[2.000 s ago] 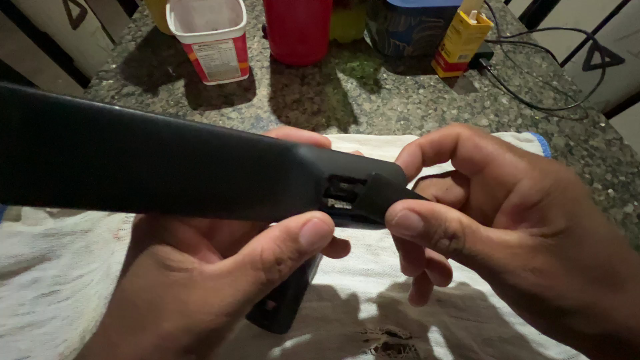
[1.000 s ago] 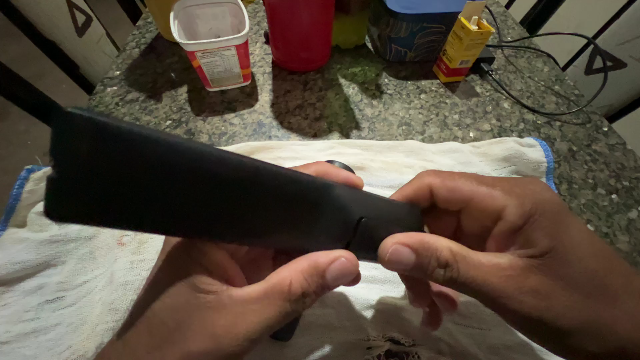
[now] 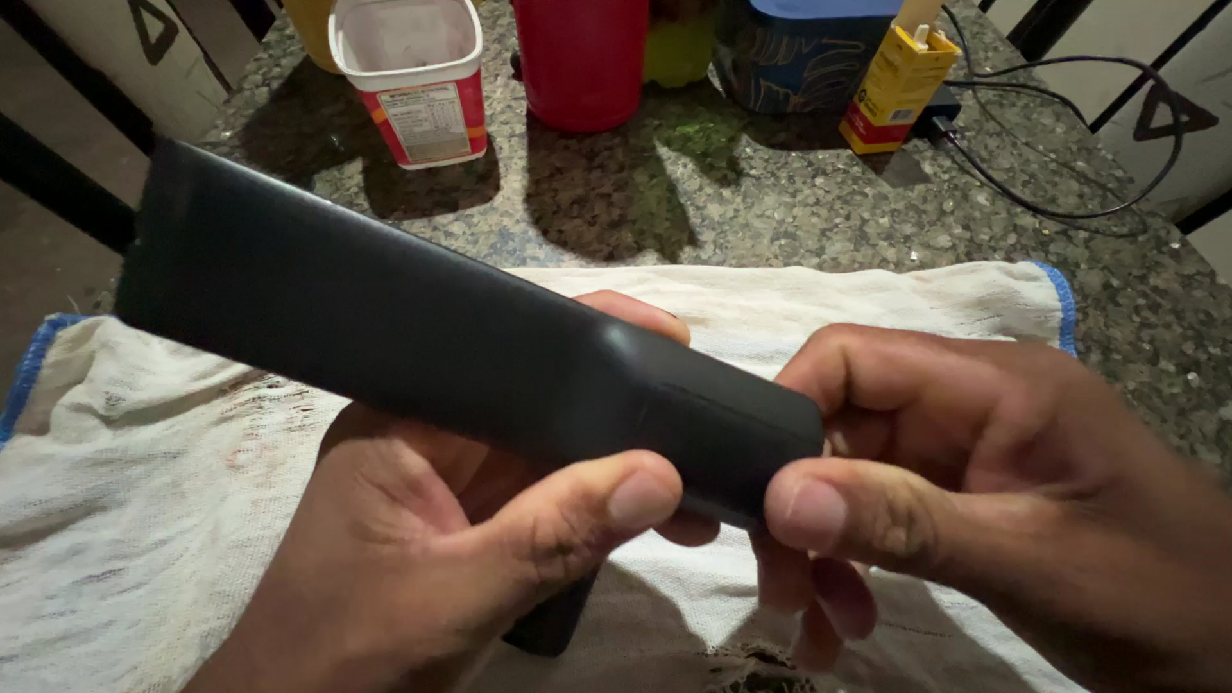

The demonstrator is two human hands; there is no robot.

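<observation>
A long black plastic casing [image 3: 404,308], wide at its left end and narrower at its right, is held tilted above a white cloth [image 3: 173,500]. My left hand [image 3: 481,529] grips it from below near the middle, thumb on the near edge and a fingertip showing past the far edge. With thumb and bent fingers, my right hand [image 3: 924,481] pinches the narrow right end, where the seam of a black cover [image 3: 731,433] shows, lying flush. Another black part [image 3: 556,621] sticks out below my left hand; how it joins the casing is hidden.
On the granite tabletop [image 3: 443,221], behind the blue-edged cloth, stand a white and red plastic tub [image 3: 423,115], a red container [image 3: 582,58], a blue container [image 3: 804,58] and a yellow carton [image 3: 895,91]. A black cable [image 3: 1068,207] loops at the right. The cloth has a hole near its front.
Two seconds ago the black cover stood lifted over an opening at the narrow end; now it lies flat there. The casing's wide left end has come further into view and tilts more.
</observation>
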